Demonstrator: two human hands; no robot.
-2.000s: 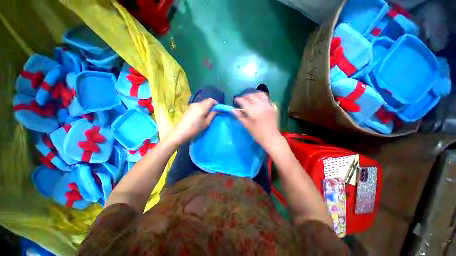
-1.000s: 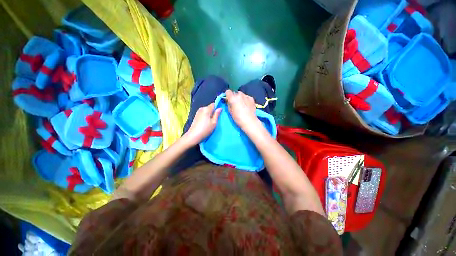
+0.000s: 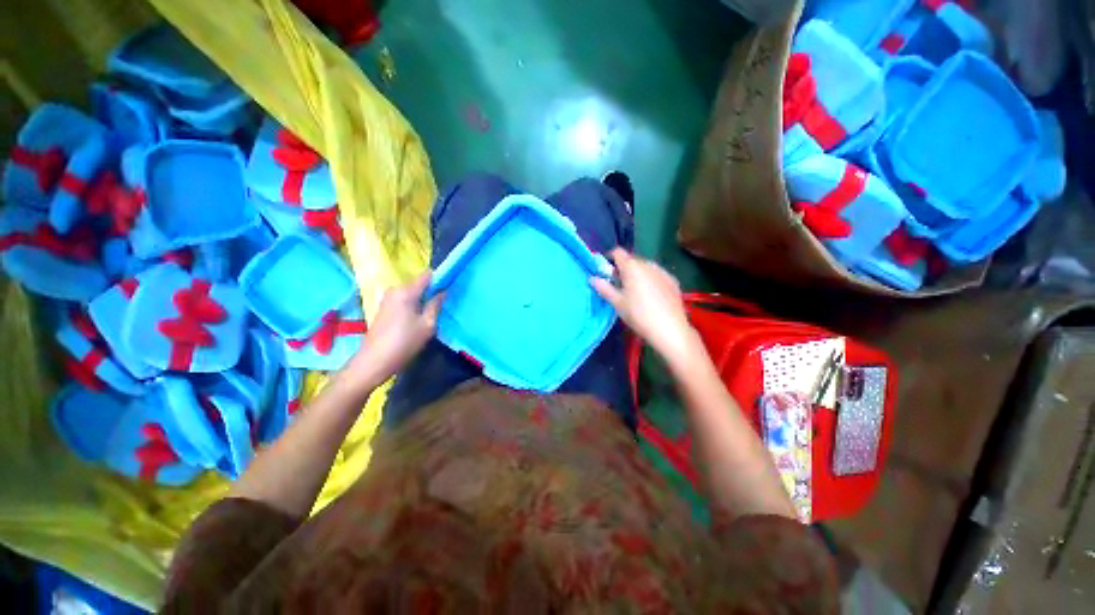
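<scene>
A light blue plush gift-box piece lies open over my lap, turned like a diamond. Its smooth inner face is up and its raised rim runs all round. A bit of red shows at its lower left edge. My left hand grips the left corner of the rim. My right hand grips the right corner, with its fingers on the rim. The outer face is hidden underneath.
A yellow sack at left and a brown carton at upper right hold many plush pieces. A red stool by my right leg carries a glittery phone and a patterned case. Another carton stands at far right.
My hands have moved apart from the top rim to opposite corners, and the piece is now spread flat and turned. The pale yellow strand seen by my right hand no longer shows.
</scene>
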